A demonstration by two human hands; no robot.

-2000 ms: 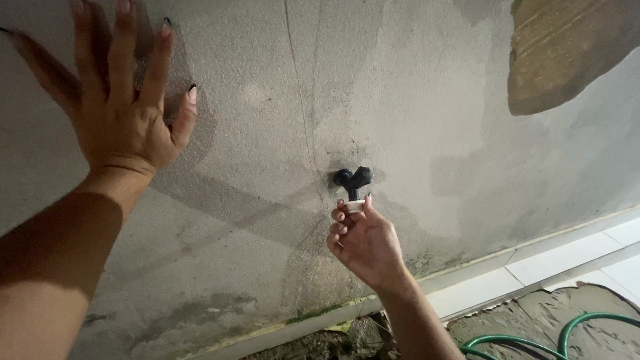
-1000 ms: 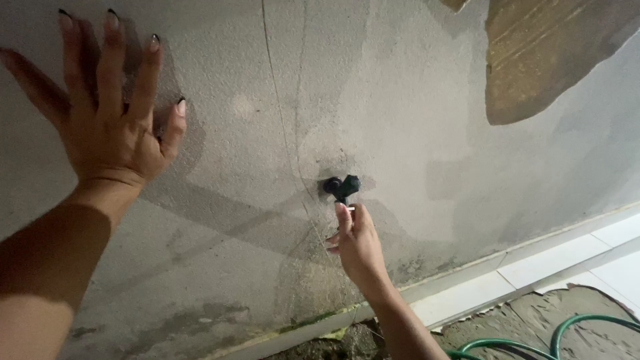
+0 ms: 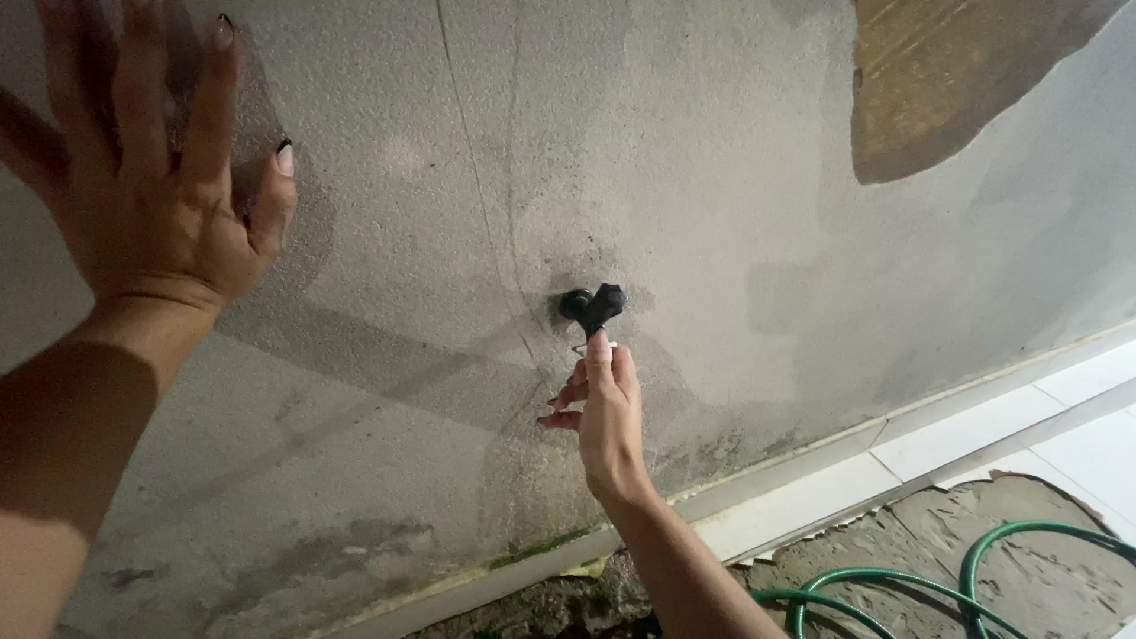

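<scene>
A black tap [image 3: 593,306] juts from the grey plastered wall [image 3: 399,248] near the middle of the view. At its lower end, the thumb and fingers of my right hand [image 3: 612,408] pinch a small white fitting [image 3: 612,344], mostly hidden by the fingers; the other fingers are loosely bent. My left hand [image 3: 164,177] is spread against the wall at the upper left, fingers apart and holding nothing.
A green hose [image 3: 887,577] lies coiled on rough bare mortar [image 3: 1021,550] at the lower right. White tiles [image 3: 976,430] run along the foot of the wall. A brown patch [image 3: 941,80] of missing plaster is at the upper right, and thin cracks run down the wall.
My right hand has turned at the tap's lower end, its thumb now in front of the white fitting. My left hand stays spread on the wall.
</scene>
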